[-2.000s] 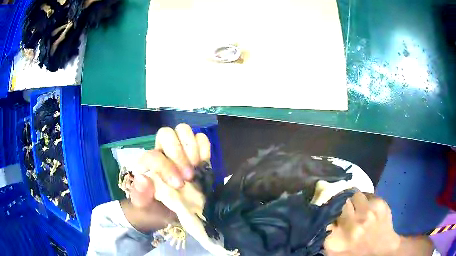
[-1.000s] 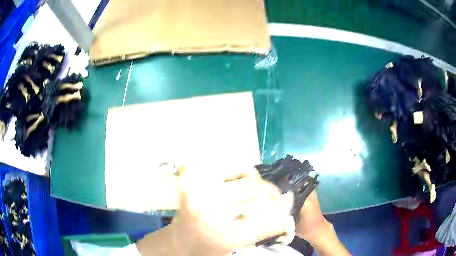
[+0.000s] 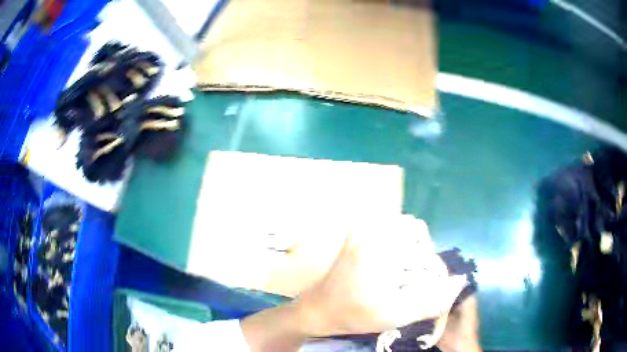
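Observation:
My left hand (image 3: 378,275), washed out by glare, is closed on a black figure piece (image 3: 457,267) at the bench's front edge. Black strands stick out beyond its fingers, and small pale figure limbs (image 3: 434,335) hang below it. My right hand (image 3: 464,326) is partly hidden behind the left and the piece, at the piece's lower right; its fingers are not visible. A small oval dish (image 3: 278,243) lies on the pale work board (image 3: 295,199), left of my left hand. The held piece is mostly covered and blurred.
Brown cardboard (image 3: 316,55) lies farther back. Black-and-beige parts (image 3: 117,113) are heaped on a white surface at left, and a dark pile (image 3: 584,240) stands at right. A blue crate (image 3: 93,275) of parts and a green tray (image 3: 206,313) are at lower left.
Two seconds ago my hands were apart below the bench edge, over a large black piece. They have come up together, left over right. Since one second ago the scene has shifted right in view.

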